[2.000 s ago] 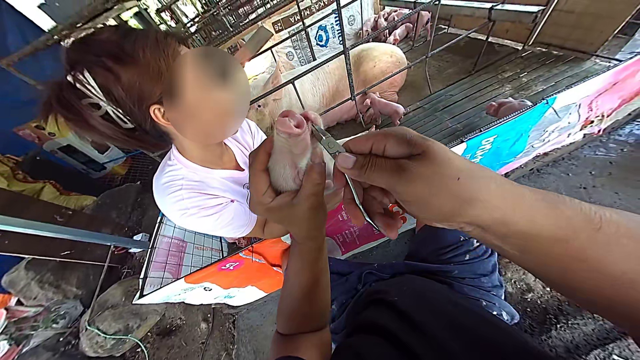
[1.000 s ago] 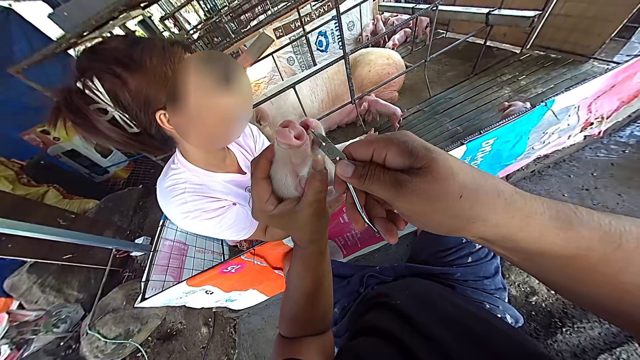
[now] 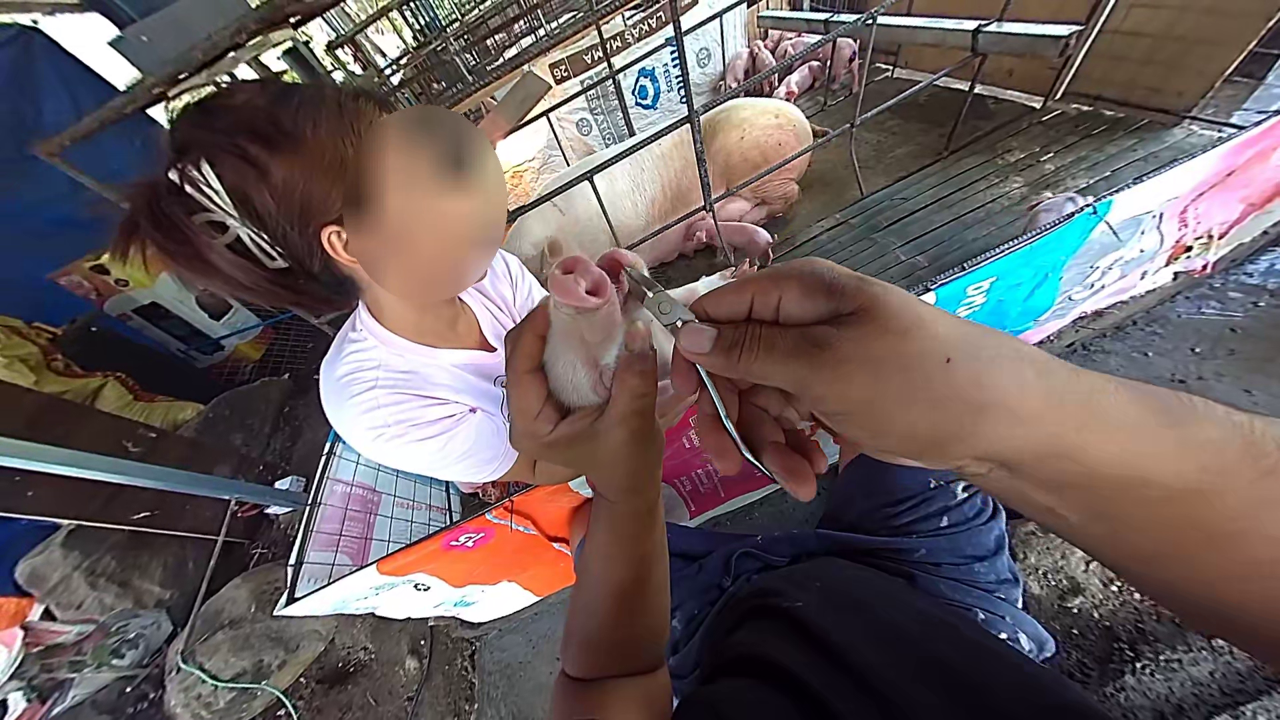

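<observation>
My left hand [image 3: 600, 410] grips a piglet [image 3: 582, 345] around its head and jaw, snout turned up toward me, mouth open. In my right hand [image 3: 790, 350] is a pair of small metal nippers [image 3: 668, 308], thumb on the pivot. Their jaws reach the side of the piglet's open mouth; whether they touch a tooth cannot be told. One curved handle of the nippers lies below my thumb, along the fingers. Most of the piglet's body is hidden behind my hands.
A person in a light shirt [image 3: 420, 390] sits close at the left. Behind metal pen bars [image 3: 693, 120] lies a sow [image 3: 660, 180], with piglets near it and several more [image 3: 800, 65] farther back. Printed sacking [image 3: 1040, 270] lines the pen's edge. A metal bar [image 3: 150, 470] crosses the left side.
The fingers of my right hand have shifted around the nippers' handles, while the tips stay at the piglet's mouth. A piglet beside the sow has moved.
</observation>
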